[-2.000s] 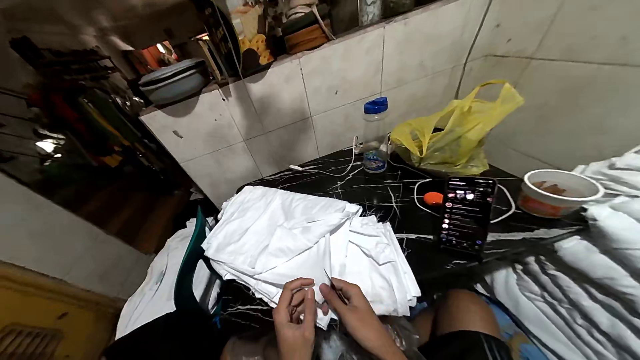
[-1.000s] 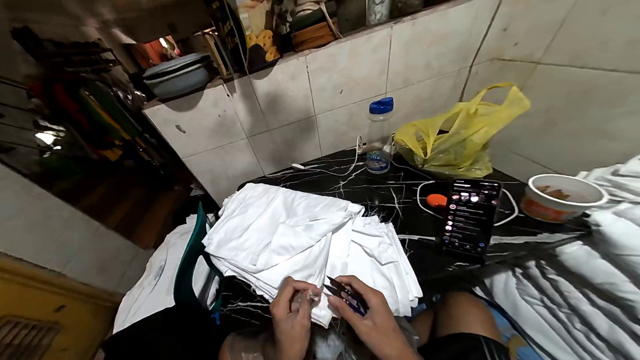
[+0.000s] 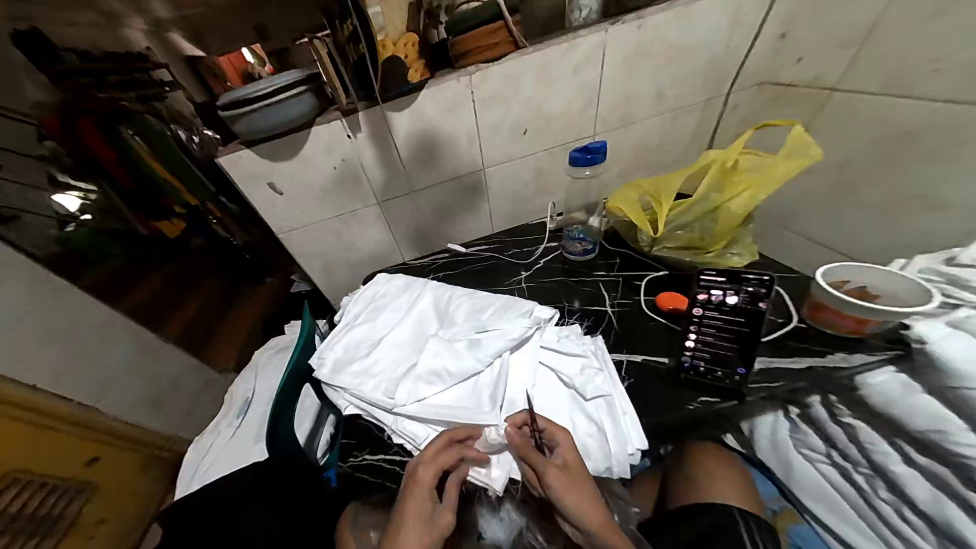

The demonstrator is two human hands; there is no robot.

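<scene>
My left hand [image 3: 442, 480] pinches the edge of a white cloth [image 3: 492, 440] between thumb and fingertips. Right beside it, my right hand [image 3: 553, 465] grips the same edge and also holds a small dark pointed tool [image 3: 533, 423], perhaps thread snips, its tip pointing up and away. Both hands are over the near edge of a stack of folded white cloth [image 3: 457, 351] lying on the black marbled table. Below the hands, clear plastic with white bits [image 3: 499, 522] rests on my lap.
On the black table [image 3: 579, 297] stand a bottle with a blue cap [image 3: 582, 213], a yellow plastic bag [image 3: 701, 198], an upright phone [image 3: 728, 328] and a white tub [image 3: 869, 293]. A green chair [image 3: 293, 381] with white cloth is at left; more white fabric [image 3: 831, 465] lies at right.
The dark tool, held across the right palm and pointing toward the left hand one second ago, now points up. The hands have come together at the cloth's edge.
</scene>
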